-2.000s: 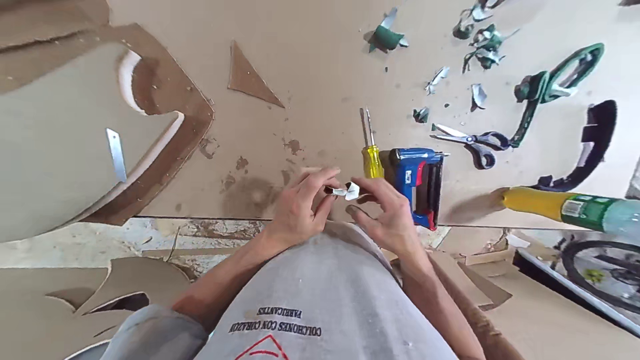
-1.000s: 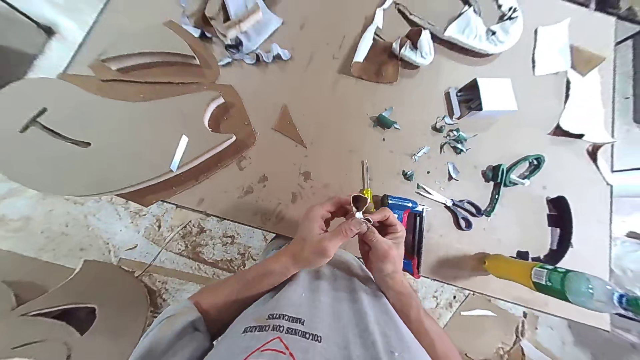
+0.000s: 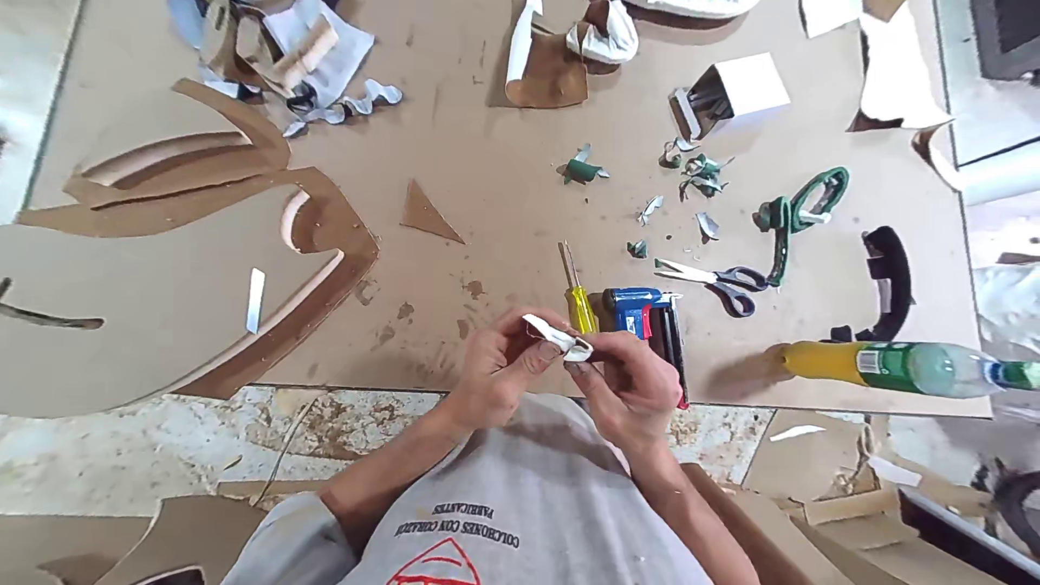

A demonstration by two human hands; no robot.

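Note:
Near the table's front edge, my left hand (image 3: pixel 497 370) and my right hand (image 3: pixel 634 382) hold one small white folded piece (image 3: pixel 561 337) between thumbs and fingers; its material cannot be told. Just beyond my hands lies a screwdriver with a yellow handle (image 3: pixel 581 309). The blue pneumatic stapler (image 3: pixel 635 309) rests close beside my right hand, partly hidden by it. Farther right are scissors with dark handles (image 3: pixel 715 283), blades partly apart. Small green and white scraps (image 3: pixel 703 175) are scattered past the tools.
On the left lie large cut cardboard shapes (image 3: pixel 162 301) and a pile of scraps (image 3: pixel 301 57). A green strip loop (image 3: pixel 812 199), a black curved piece (image 3: pixel 894 280) and a bottle with yellow liquid (image 3: pixel 825 360) lie at right. An open white box (image 3: pixel 751 88) stands farther back.
The white piece has turned between my fingers, and both hands stay on it. The view has shifted and shows more of the table's far side than two seconds ago.

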